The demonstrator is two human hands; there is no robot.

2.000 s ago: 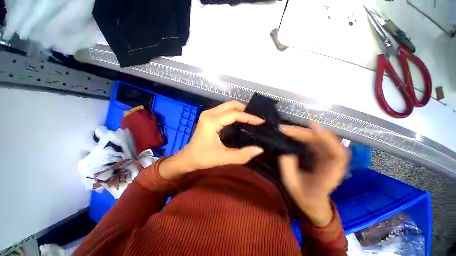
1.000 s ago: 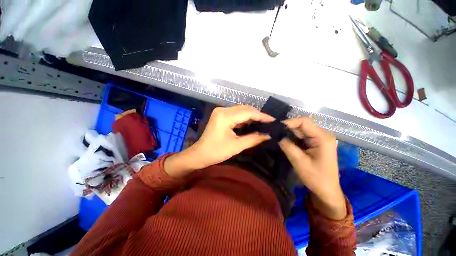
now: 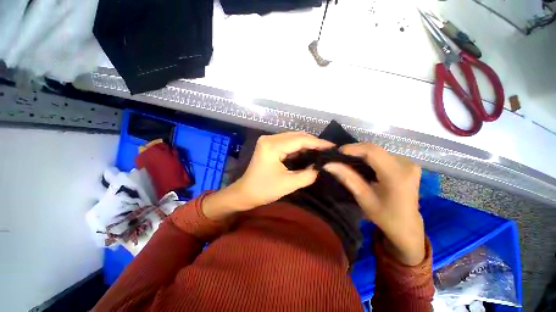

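A black cloth piece (image 3: 334,135) is bunched up between my two hands, in front of my body at the table's front edge. One corner of it points up over the ruled edge. My left hand (image 3: 271,170) pinches its left side between thumb and fingers. My right hand (image 3: 387,186) pinches its right side, with the thumb on the cloth. Both hands are bare. The cloth's lower part hangs down against my clothing, and the fingers hide some of its folds.
Black panels (image 3: 155,42) and white cloth (image 3: 46,36) lie on the table's left. Red-handled shears (image 3: 466,100) and a dark-handled tool (image 3: 460,39) lie right. A ruler strip (image 3: 244,106) lines the edge. Blue crates (image 3: 204,155) stand below, one holding a red lump (image 3: 163,167).
Both hands stay on the black cloth while the fingers shift and fold it. The right thumb now lies further across it. The view has moved slightly, so the table items appear further left.
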